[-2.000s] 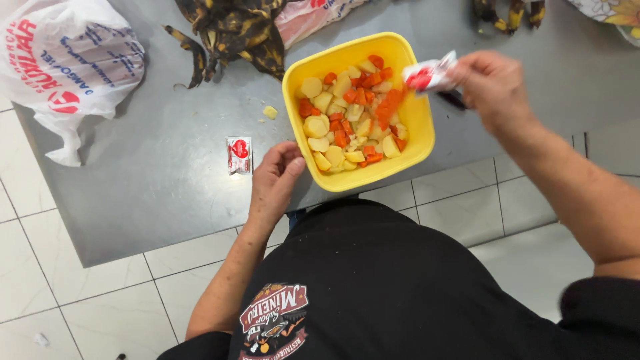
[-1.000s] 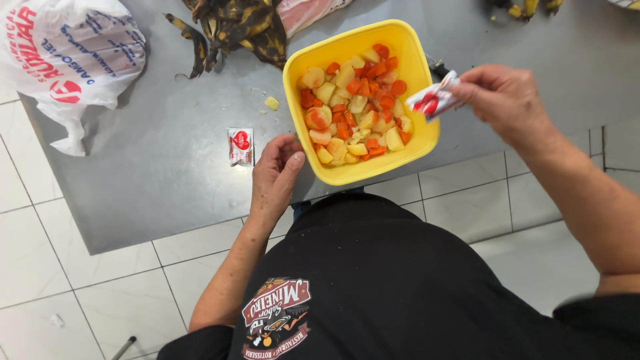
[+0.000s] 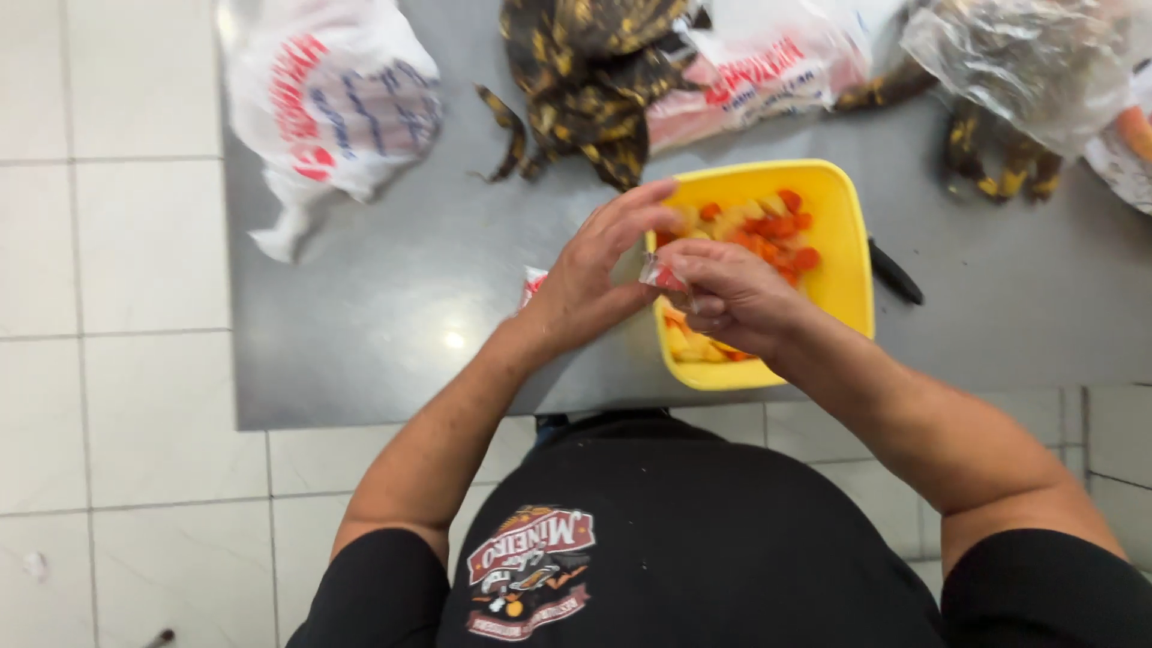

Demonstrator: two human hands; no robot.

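A yellow plastic tub holds cut carrot and pale chunks that look like potato. Over its left side, my right hand pinches a small red-and-white packet. My left hand is raised beside the packet with its fingers spread; whether a fingertip touches the packet cannot be told. Partly hidden behind my left hand, a second red-and-white packet lies on the metal table.
The steel table bears a white plastic bag at left, blackened banana peels and another printed bag behind the tub. Right of the tub lies a black handle. Further right are a clear plastic bag and dark bananas.
My right hand has moved left with the packet, from the tub's right edge to its left side. My left hand has left the tub's lower left edge and risen beside the packet. The view has shifted.
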